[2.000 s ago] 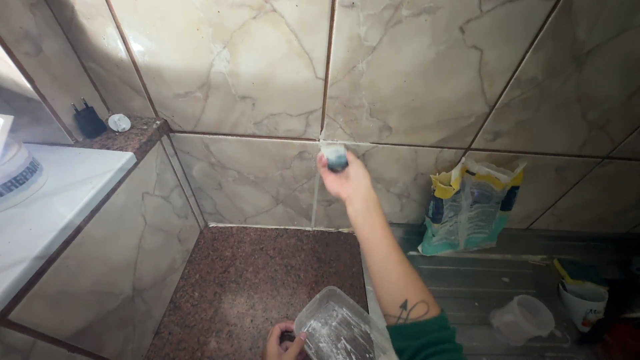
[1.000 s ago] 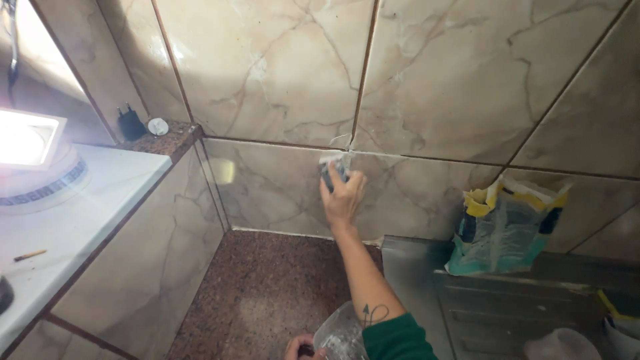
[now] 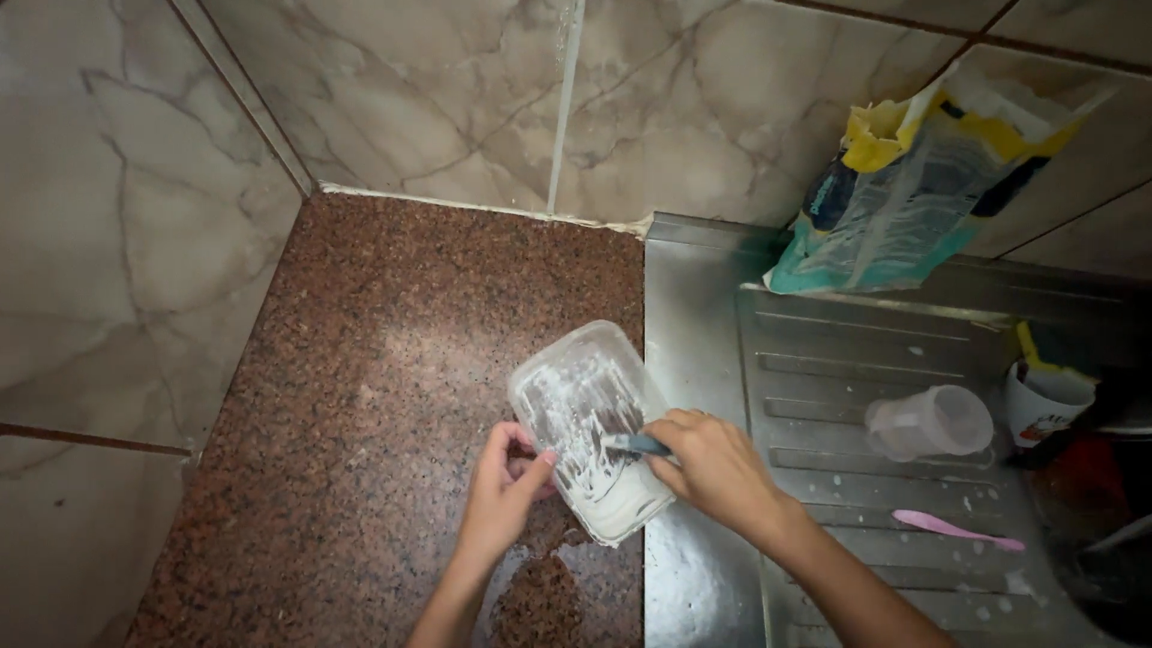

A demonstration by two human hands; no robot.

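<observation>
A clear plastic container [image 3: 585,387] smeared with white paste is tilted over the red-brown granite counter, the paste thickest at its near end. My left hand [image 3: 513,477] grips its left edge, thumb on the rim. In my right hand [image 3: 711,459] is a small tool with a grey-blue handle [image 3: 648,444]; its pale end touches the paste, and its exact kind cannot be told. Behind them, whitish filler lies along the joint [image 3: 441,200] between counter and marbled wall tiles, and a pale vertical joint [image 3: 565,108] runs up the wall.
On the steel drainboard [image 3: 810,396] at the right are a torn plastic bag [image 3: 900,207] leaning on the wall, a translucent cup [image 3: 936,421], a pink plastic utensil [image 3: 958,529] and a white mug [image 3: 1044,405] with a sponge [image 3: 1048,355]. A wet patch [image 3: 540,594] lies on the near granite.
My right hand has come down from the wall tile joint to the container, bringing the tool into the paste. The view has tilted down toward the counter.
</observation>
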